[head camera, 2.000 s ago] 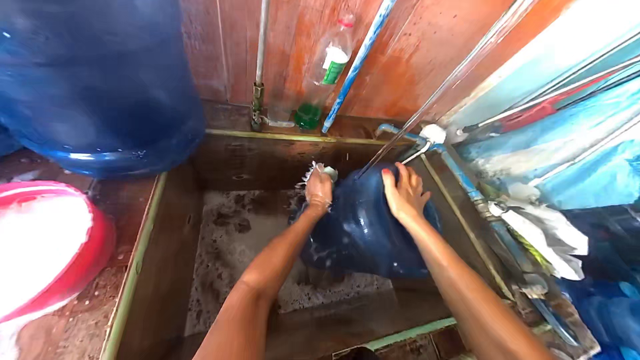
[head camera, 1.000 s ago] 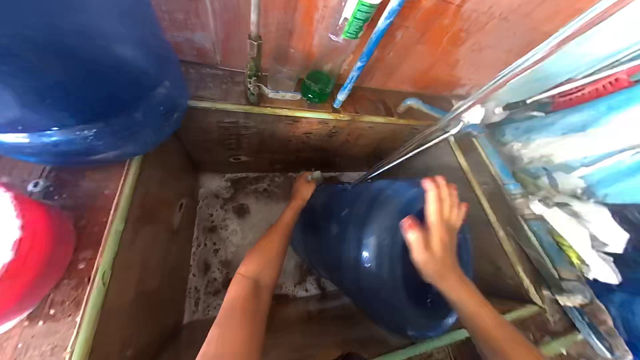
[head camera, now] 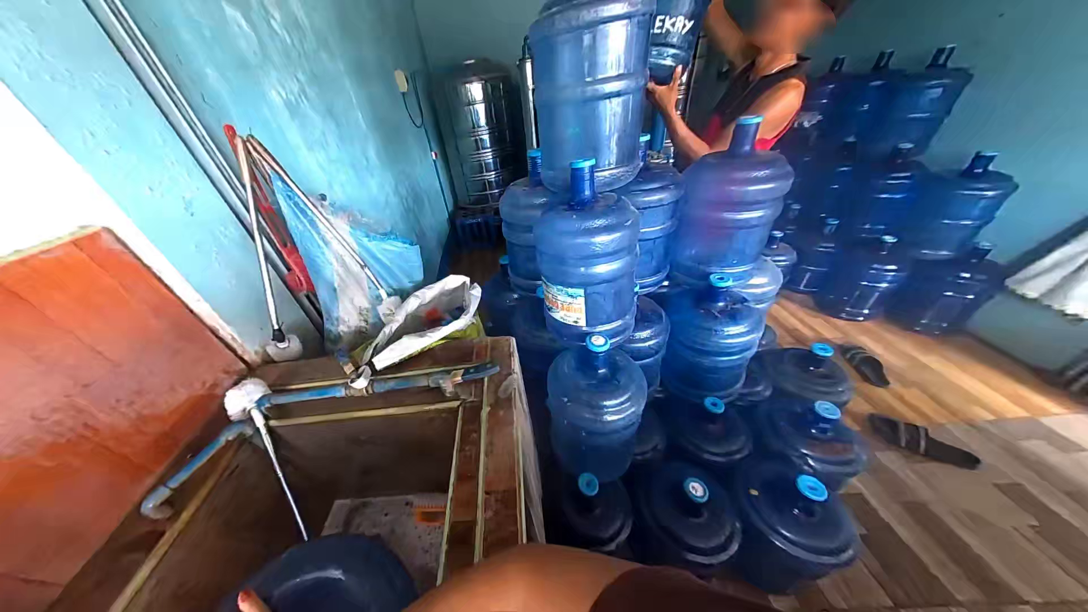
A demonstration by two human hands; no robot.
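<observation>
The blue water jug [head camera: 327,578] lies low in the wooden basin [head camera: 365,450], cut off by the bottom edge of the view. One fingertip [head camera: 251,600] touches its left side; which of my hands it belongs to, I cannot tell. My bare right arm [head camera: 527,578] reaches in from the bottom, its hand out of view or hidden. A thin metal rod [head camera: 279,472] slants down to the jug from a white-wrapped fitting [head camera: 246,398] on a blue pipe [head camera: 319,393].
Stacked blue water jugs [head camera: 586,263] stand right of the basin. Behind them a person [head camera: 748,102] holds a jug [head camera: 676,38]. A white bag [head camera: 429,319] and long-handled tools [head camera: 259,238] are at the basin's far edge. Slippers [head camera: 922,442] lie on the floor.
The view has swung far to the right, off the red tub and toward the stacked jugs. Both hands showed on the jug earlier; only a fingertip shows now.
</observation>
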